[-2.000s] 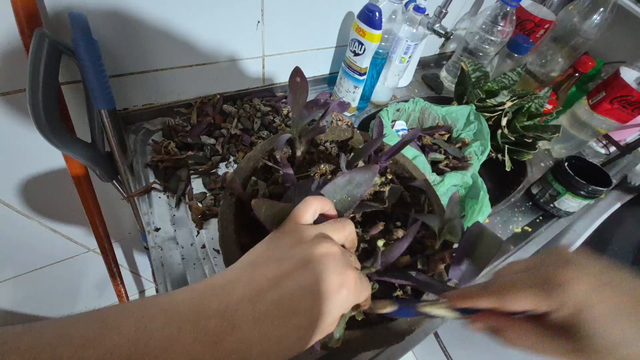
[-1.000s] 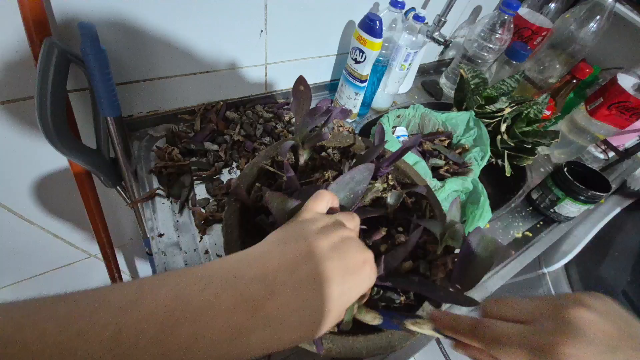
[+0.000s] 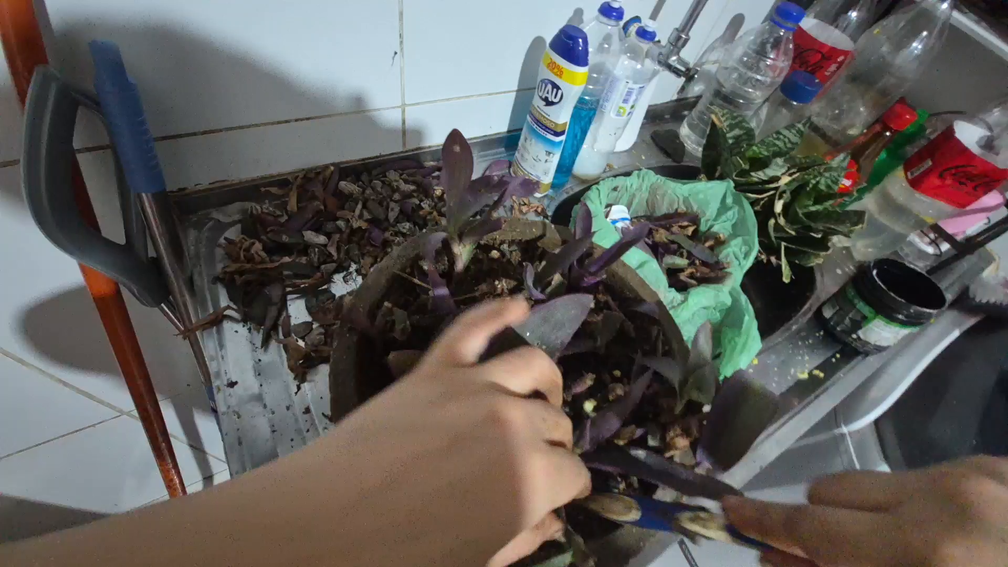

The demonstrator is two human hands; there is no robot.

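Observation:
A round pot [image 3: 354, 331] holds a purple-leaved plant [image 3: 618, 409] in dark soil with dry litter. My left hand [image 3: 504, 425] is over the pot's near side, its fingers closed among the leaves and stems; what they pinch is hidden. At the lower right, my right hand [image 3: 890, 512] grips a blue-handled tool [image 3: 654, 512] with worn pale patches. Its far end lies beside my left fingers, at the pot's near edge, and its kind cannot be told.
Stones and dry leaves [image 3: 315, 228] lie on the metal drainboard [image 3: 252, 394]. A green plastic bag [image 3: 732, 299] with plant debris, a variegated plant [image 3: 787, 189], a black jar [image 3: 882, 307], a spray can [image 3: 551, 110] and several plastic bottles [image 3: 744, 75] stand behind and right. Long handles [image 3: 126, 118] lean at left.
My right hand has shifted lower with the blue-handled tool between two seconds ago and one second ago. My left hand stays at the pot's near side.

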